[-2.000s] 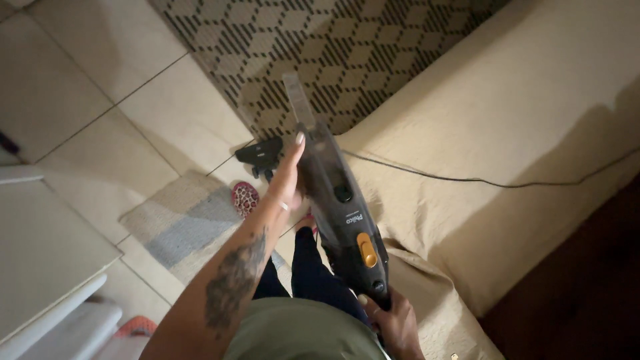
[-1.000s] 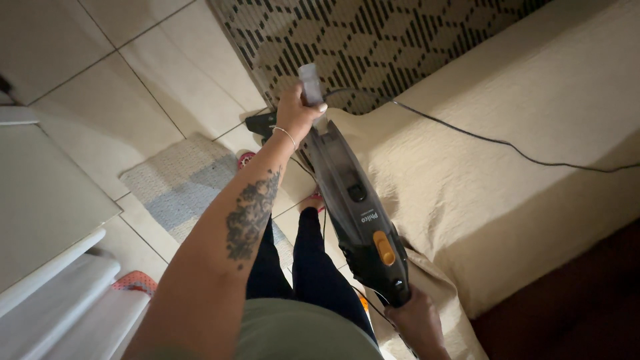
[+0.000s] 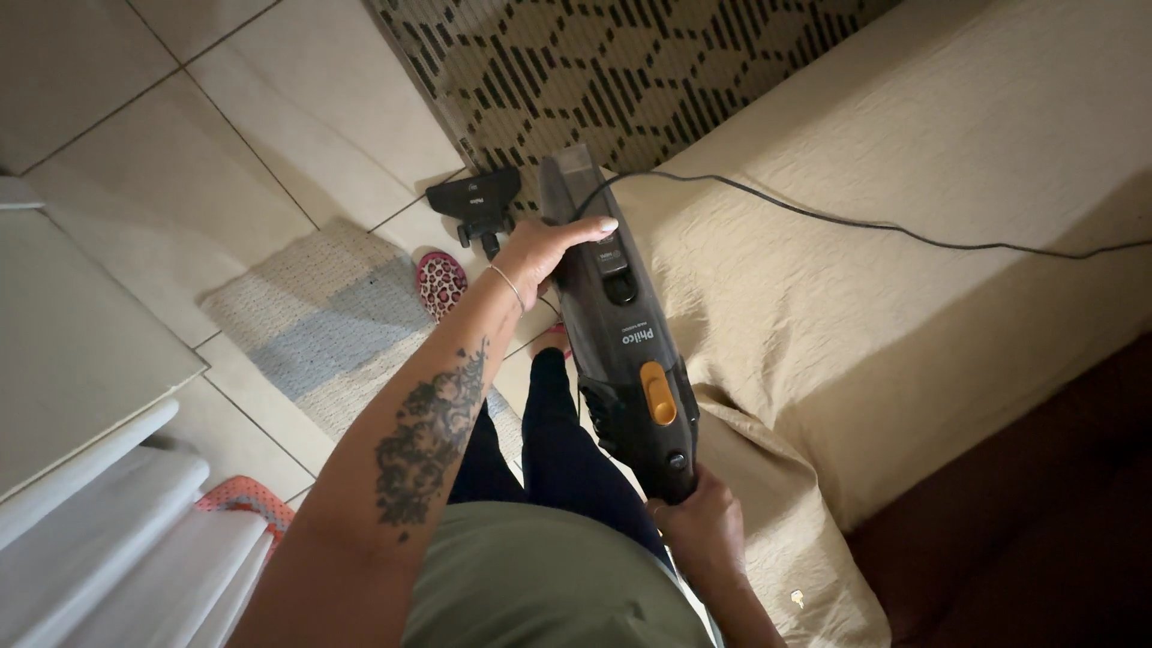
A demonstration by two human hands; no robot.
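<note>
A black Philco handheld vacuum cleaner (image 3: 634, 342) with an orange switch slants across the middle, its clear nozzle end toward the rug. My left hand (image 3: 553, 247) grips its front body, thumb on top and the other fingers hidden beneath. At the rear end, my right hand (image 3: 706, 526) is closed around the handle. A black floor head (image 3: 474, 196) lies on the tiles beyond my left hand, close to the rug's corner. From near the vacuum's front, a thin black cord (image 3: 810, 211) runs right over the beige cover.
A beige fabric cover (image 3: 945, 153) drapes over furniture at the right. Ahead lies a patterned rug (image 3: 576, 72); a woven mat (image 3: 333, 315) is on the tiled floor beside my slippered foot (image 3: 442, 283). A pale cabinet (image 3: 81, 351) and white cloth (image 3: 135, 540) stand at the left.
My left hand has moved back from the clear nozzle end, where it was one second ago, onto the vacuum's front body. My right hand has stayed on the handle.
</note>
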